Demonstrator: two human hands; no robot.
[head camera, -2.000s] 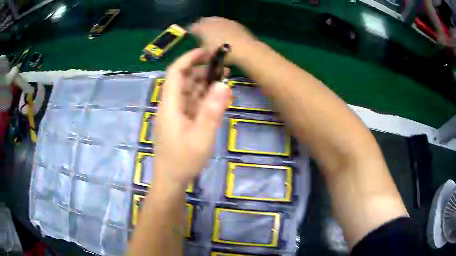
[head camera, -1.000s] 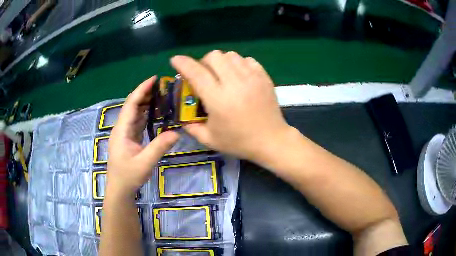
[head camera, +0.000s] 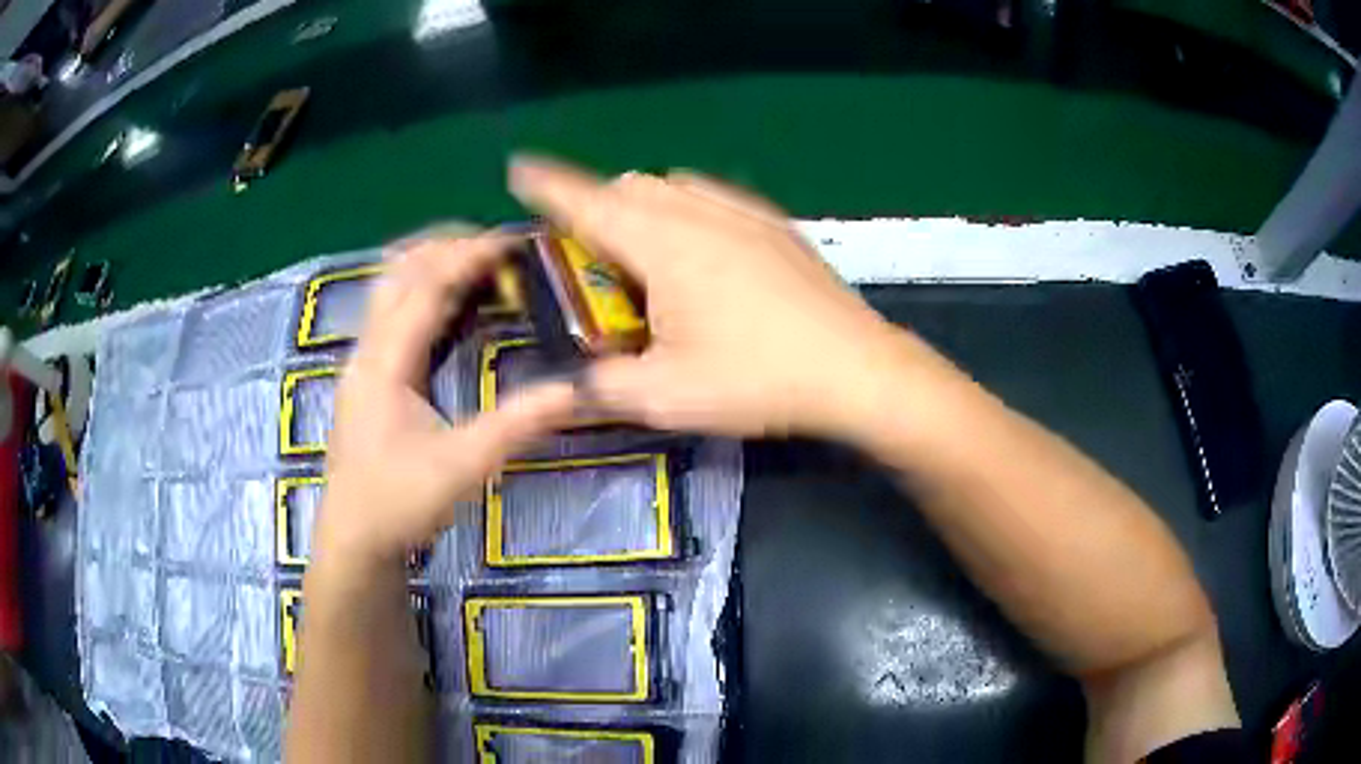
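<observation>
A device body (head camera: 597, 296), dark with a yellow face, is held in front of me above the upper part of the frame tray. My right hand (head camera: 731, 306) grips it from the right, with the thumb below. My left hand (head camera: 396, 411) is curled round a dark piece with a little yellow at the left side of the body; its outline is blurred and partly hidden by the fingers. The translucent frame tray (head camera: 209, 515) lies below, with open yellow-and-black front frames (head camera: 579, 563) in its right-hand columns. The left columns show bare pockets.
The green conveyor (head camera: 896, 157) runs behind a white edge (head camera: 1045, 251). A yellow-edged unit (head camera: 269, 135) lies on it at left. On the dark bench at right are a long black slab (head camera: 1199, 388), a white fan (head camera: 1313, 523) and a small red-and-black item (head camera: 1299, 727). A grey post (head camera: 1321, 194) stands at right.
The yellow unit earlier on the near belt is no longer there. My right hand has come back from the belt to my left hand, and both now hold parts together above the tray.
</observation>
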